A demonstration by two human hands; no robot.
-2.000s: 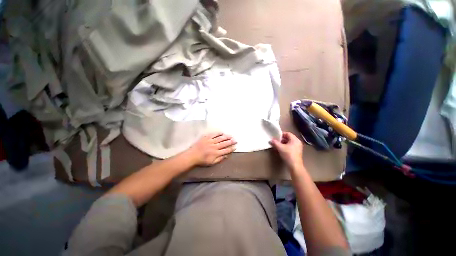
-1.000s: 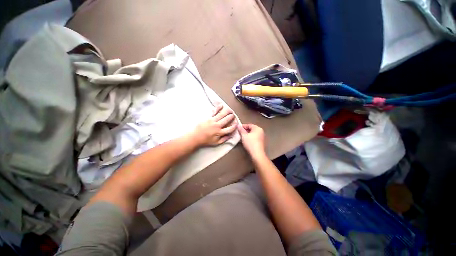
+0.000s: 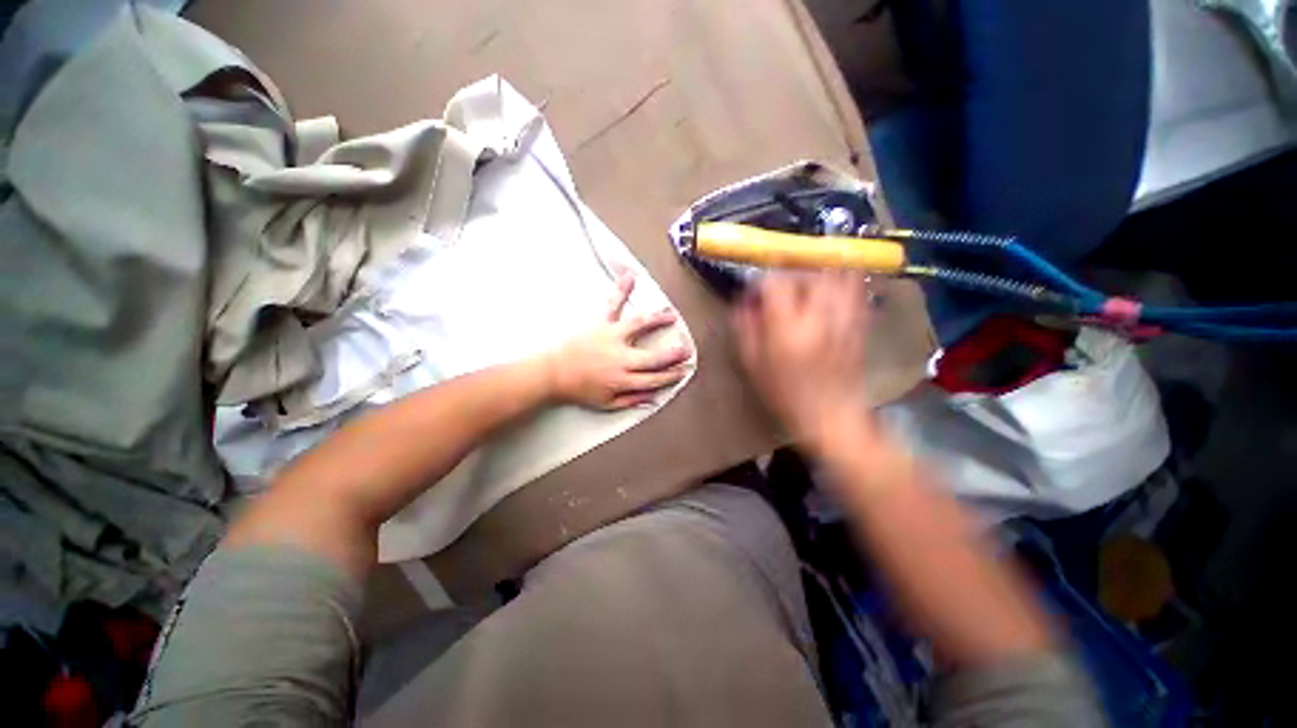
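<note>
A pale khaki garment piece with white cloth on it lies on the brown pressing table. My left hand lies flat on its right corner, fingers apart, pressing it down. A dark steam iron with a yellow-orange handle rests on the table to the right of the garment, tip pointing left. My right hand is blurred at the near side of the iron, just below the handle. Its fingers overlap the iron's near edge, and their grip cannot be made out.
The khaki heap lies at the left. Blue hoses with a pink tie run right from the iron. A blue padded board stands at the upper right. A white bag is beyond the table's right edge.
My right hand has left the garment's edge and moved right to the iron. My left hand stays on the corner. The view has turned and shifted since the earliest frame.
</note>
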